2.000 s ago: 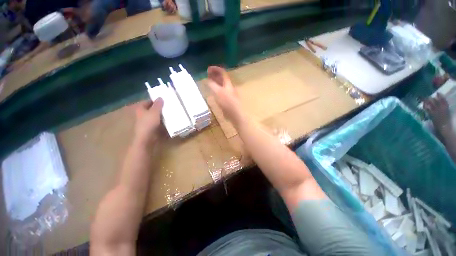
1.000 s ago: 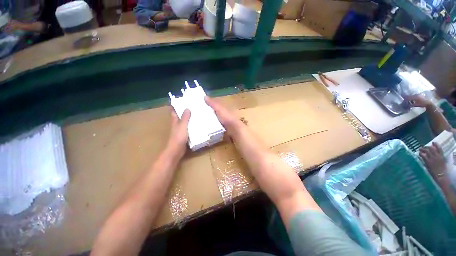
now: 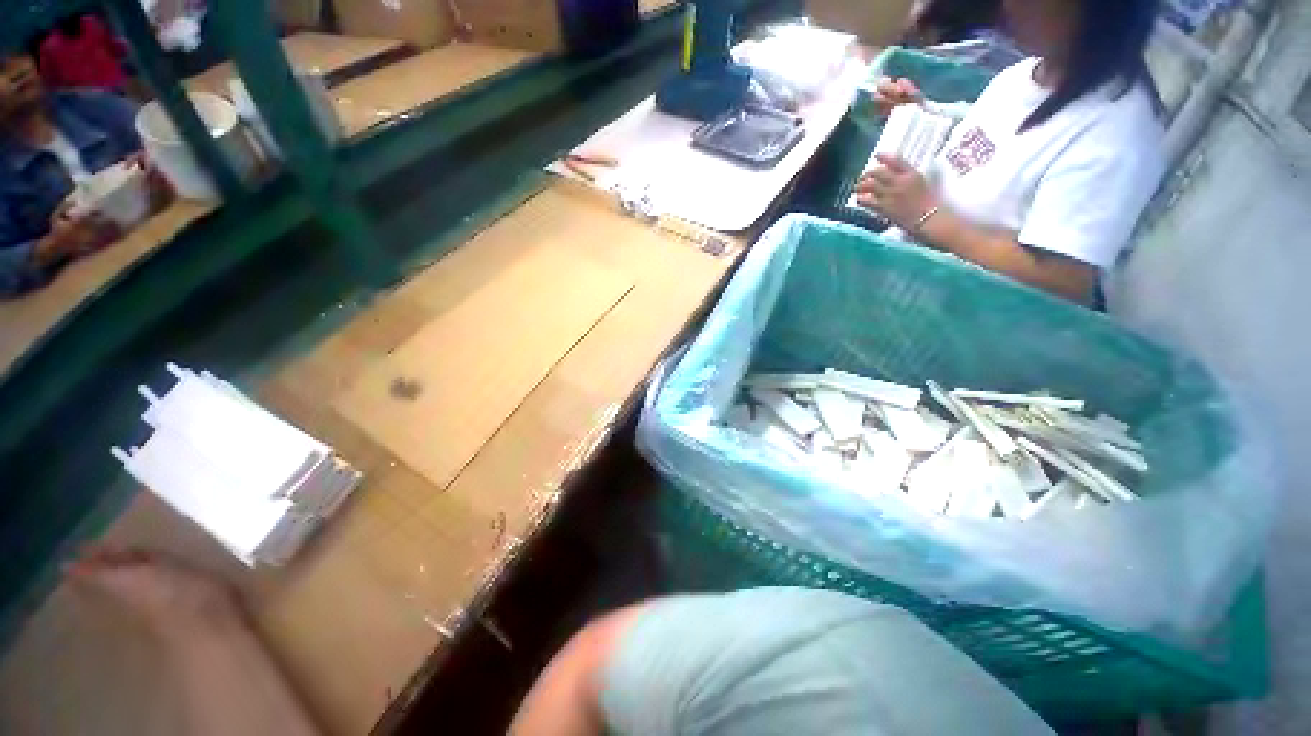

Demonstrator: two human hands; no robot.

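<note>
The stack of white plastic housings [image 3: 237, 463] lies on the cardboard-covered bench at the left, with thin prongs at its far left end. My left hand [image 3: 144, 582] is blurred near the lower left edge, just nearer to me than the stack; its finger state is unclear. My right hand is out of the picture; only my sleeve and part of the arm show at the bottom. Loose white housings [image 3: 935, 446] lie jumbled in the green crate [image 3: 920, 309], which has a translucent liner [image 3: 719, 324] over its rim.
A cardboard sheet [image 3: 503, 324] lies on the bench with a small dark heap [image 3: 406, 387]. Beyond are a white board [image 3: 690, 180], a dark tray [image 3: 748, 134] and a green device [image 3: 705, 72]. A person [image 3: 1050, 158] holds white parts beyond the crate. Green posts [image 3: 309, 158] stand at left.
The view has swung right, bringing the crate to the centre. My hands have come off the stack. My right hand has left the picture, and my left hand is now beside the stack.
</note>
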